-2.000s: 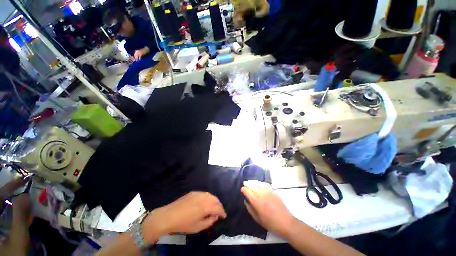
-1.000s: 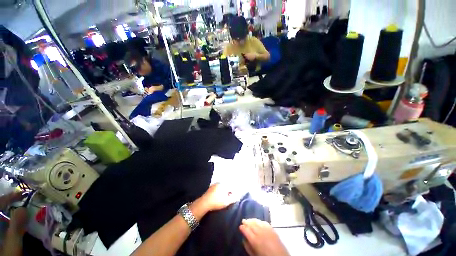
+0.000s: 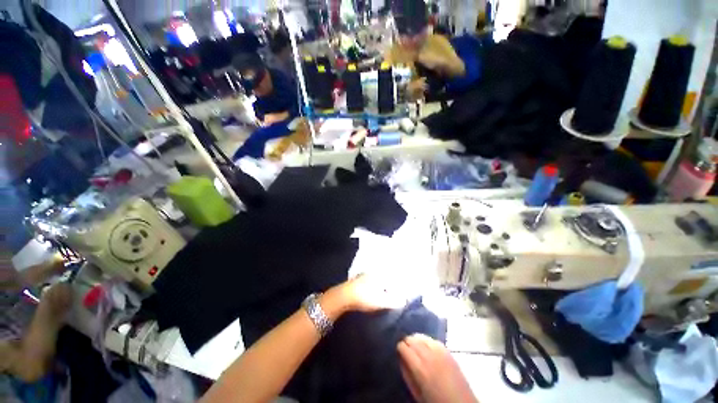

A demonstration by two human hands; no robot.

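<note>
A large black garment body (image 3: 275,252) is spread left of the needle and hangs towards me. A smaller black fabric piece (image 3: 417,321) lies at the lit needle area of the off-white sewing machine (image 3: 519,256). My left hand (image 3: 368,294), with a metal watch on the wrist, rests on the fabric just left of the needle; its fingertips are washed out by glare. My right hand (image 3: 429,364) lies on the black piece nearer to me, fingers bent on its edge. The presser foot is hidden by glare.
Black-handled shears (image 3: 527,358) lie below the machine head. A blue cloth bundle (image 3: 602,311) hangs from the head. A blue thread spool (image 3: 542,186) stands behind it. A lime-green block (image 3: 200,200) and a neighbouring machine (image 3: 134,240) are at left. Other people sit behind and at left.
My left hand has moved from the near fabric up beside the needle since two seconds ago. My right hand stays on the near fabric. The camera view has shifted.
</note>
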